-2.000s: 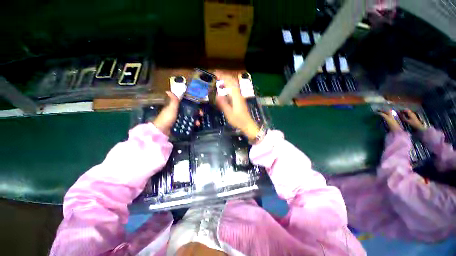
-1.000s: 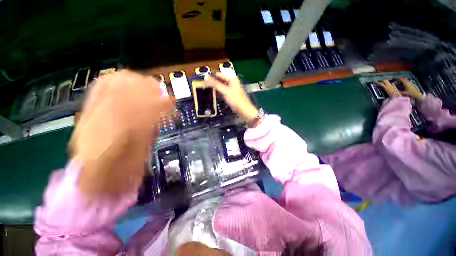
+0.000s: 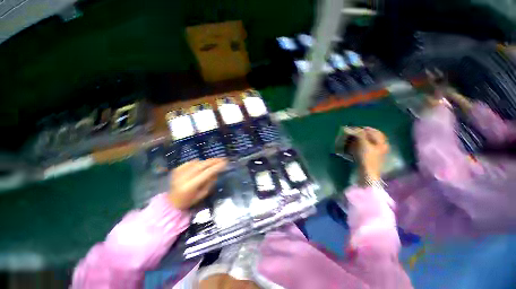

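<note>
Open flip phones stand in a row, pale upper halves [image 3: 231,110] up and dark keypad halves [image 3: 240,142] towards me. A clear blister tray [image 3: 249,223] lies in front, with dark, white-centred closed phones [image 3: 264,179] in its pockets. My left hand [image 3: 196,182] is over the tray's left part, fingers pointing right; blur hides whether it holds anything. My right hand [image 3: 369,148] is over the green bench right of the tray, closed on a small, blurred, pale-rimmed phone frame [image 3: 343,142].
A tan carton [image 3: 219,51] stands behind the phones. Trays with gold-rimmed frames [image 3: 125,117] lie at left. A pale metal post [image 3: 312,70] rises at centre right, with more open phones [image 3: 345,63] behind it. A neighbour's pink sleeves [image 3: 438,138] and hands are at right.
My right hand has moved right, away from the phone row, with the gold-rimmed frame. My left hand has come down from close to the camera onto the tray. The view has shifted.
</note>
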